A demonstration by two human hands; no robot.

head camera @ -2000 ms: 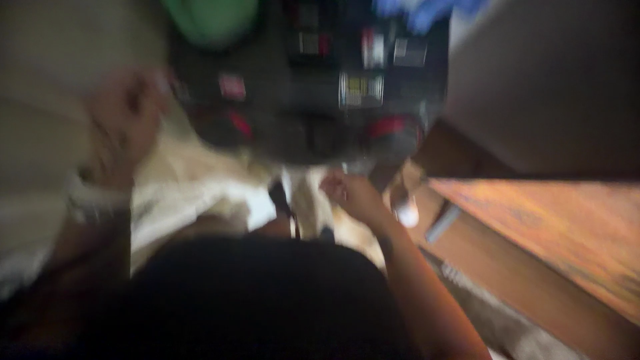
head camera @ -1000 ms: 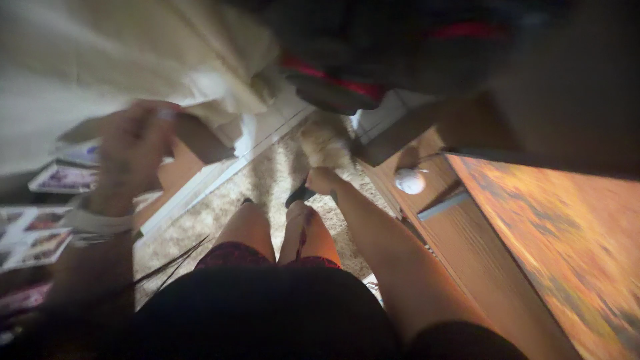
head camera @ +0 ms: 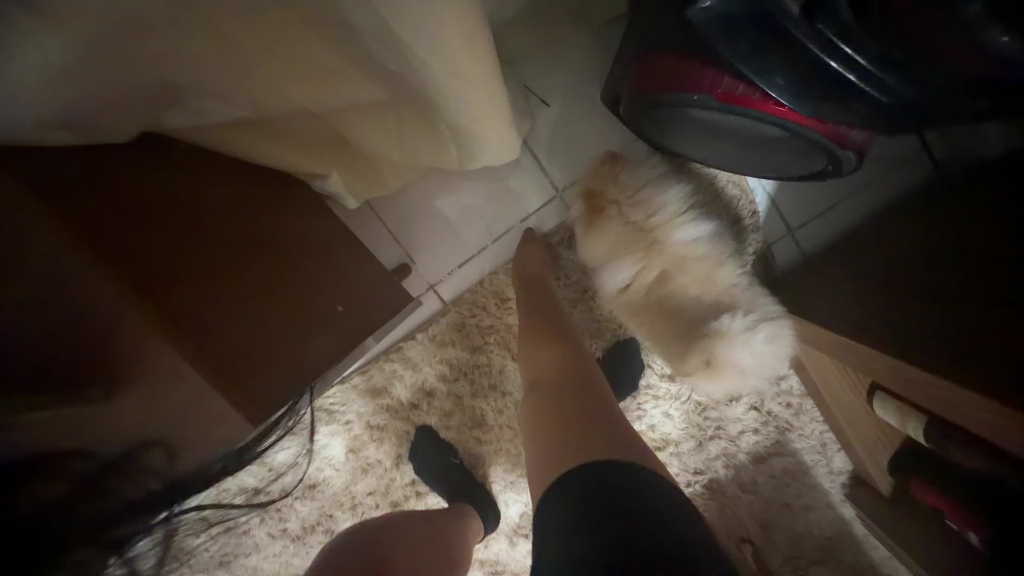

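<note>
My right hand (head camera: pixel 531 252), at the end of a bare forearm with a black sleeve, reaches low over the edge of the shaggy beige rug (head camera: pixel 448 368). Its fingers are not distinct, and nothing shows in it. Just to its right is a fluffy cream and tan dog (head camera: pixel 680 272), partly blurred. My feet are on the rug in black socks, one sock (head camera: pixel 452 476) left of the forearm and the other (head camera: pixel 622 368) right of it. My left hand is out of view.
Pale cloth (head camera: pixel 416 88) hangs at the upper left above a dark brown wooden panel (head camera: pixel 184 264). A black and red device with a round face (head camera: pixel 728 136) juts in at the upper right. Light floor tiles (head camera: pixel 448 216) lie beyond the rug. An open wooden compartment (head camera: pixel 848 400) holds items at the right.
The view has moved down toward the floor. My left hand, seen at the left before, has gone out of view. My right arm now extends forward over the rug's edge.
</note>
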